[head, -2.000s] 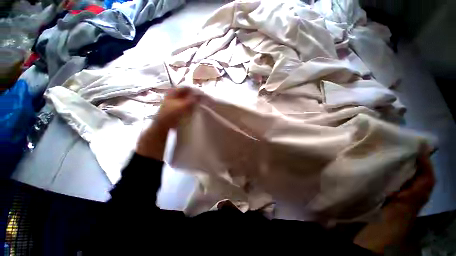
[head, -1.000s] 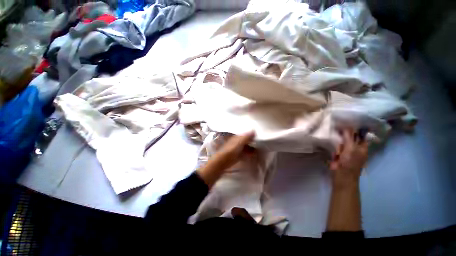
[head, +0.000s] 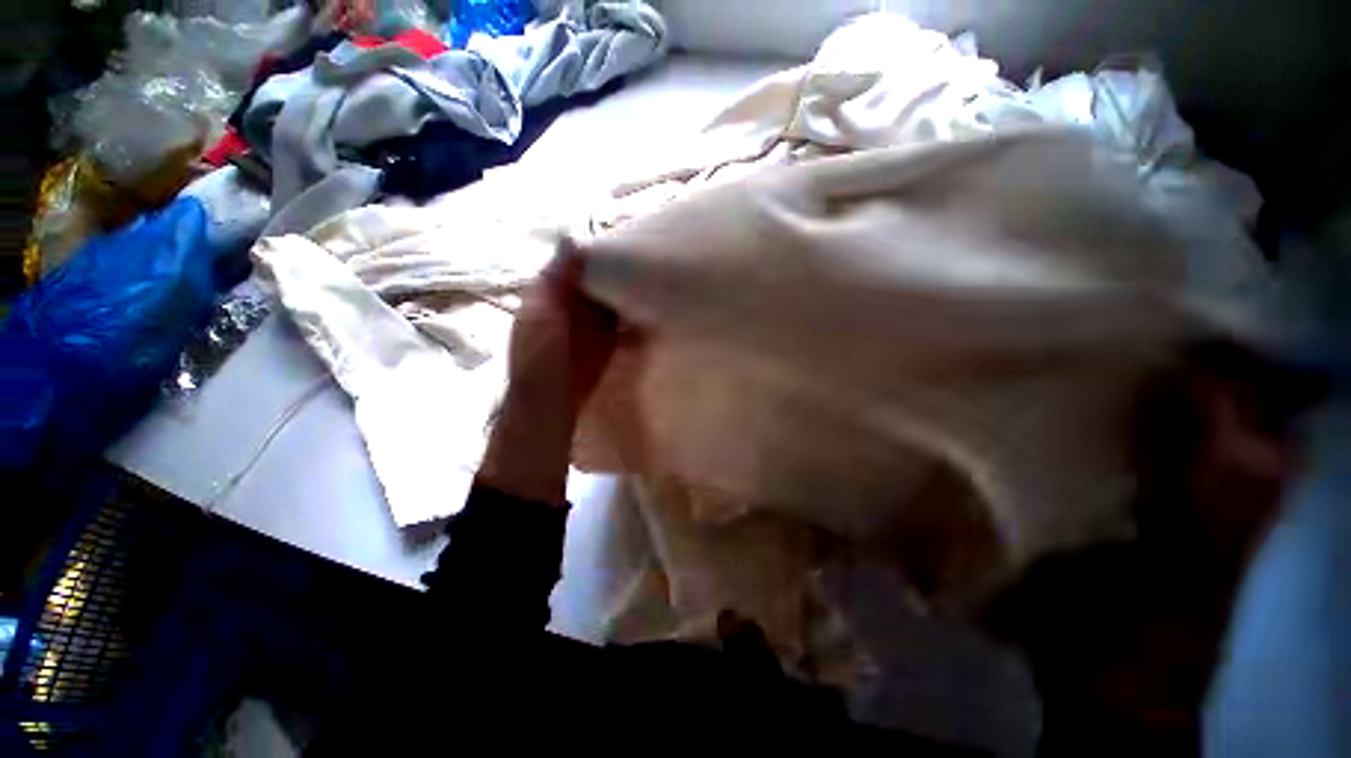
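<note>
A cream garment (head: 889,311) is stretched in the air between my two hands over the table, blurred by motion. My left hand (head: 560,333) grips its upper left edge, with the wrist upright in a dark sleeve. My right hand (head: 1222,430) is at the far right, dark and strongly blurred, at the garment's right end; its fingers cannot be made out. Whether it also holds a tool cannot be seen. Another cream piece (head: 689,570) hangs or lies below, near the table's front edge.
More cream garments (head: 422,422) lie heaped across the white table (head: 252,474). A thin pale cord (head: 274,430) lies at the left. Grey garments (head: 400,96), clear plastic bags (head: 141,96) and a blue plastic bag (head: 126,304) are at the far left. A slatted crate (head: 82,607) stands below the table's left edge.
A second ago both hands were low over the table with the cloth bunched. Now the hands are farther apart and the cloth is raised and spread. The view has shifted, showing more on the left.
</note>
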